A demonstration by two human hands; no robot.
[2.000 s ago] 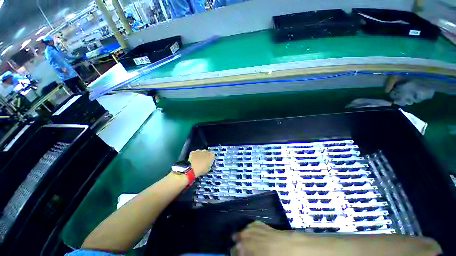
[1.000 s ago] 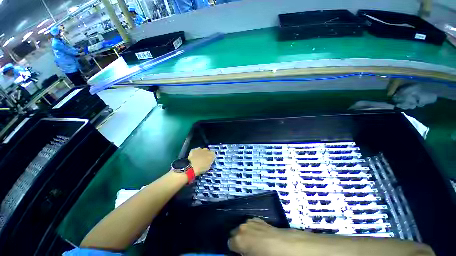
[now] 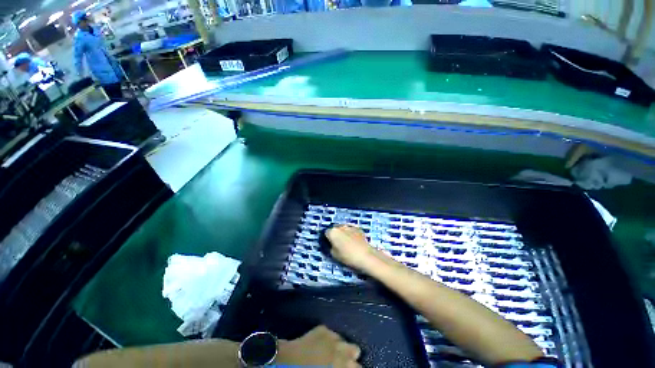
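Observation:
Silver metal strips (image 3: 467, 248) lie in close rows in a large black tray (image 3: 402, 192). A flat black small tray (image 3: 309, 309) rests over their near left part, with fine bright lines and a patch of tiny dark specks (image 3: 391, 351) in it. My right hand (image 3: 348, 244) is over the left part of the rows, fingertips down, with something dark at the tips. My left hand (image 3: 323, 348), with a watch at the wrist, is low at the small tray, its fingers bunched. What either hand holds cannot be made out.
Crumpled white tissue (image 3: 197, 287) lies left of the large tray. Stacked black trays (image 3: 122, 187) with strips stand at far left. A raised green shelf (image 3: 381, 79) at the back holds black trays (image 3: 481, 54). Clear plastic (image 3: 603, 172) lies at back right. A person in blue (image 3: 97, 54) stands far back left.
My left hand has left the strips' left edge and come down to the small tray. My right hand has moved from the small tray up onto the strips. The view has shifted slightly.

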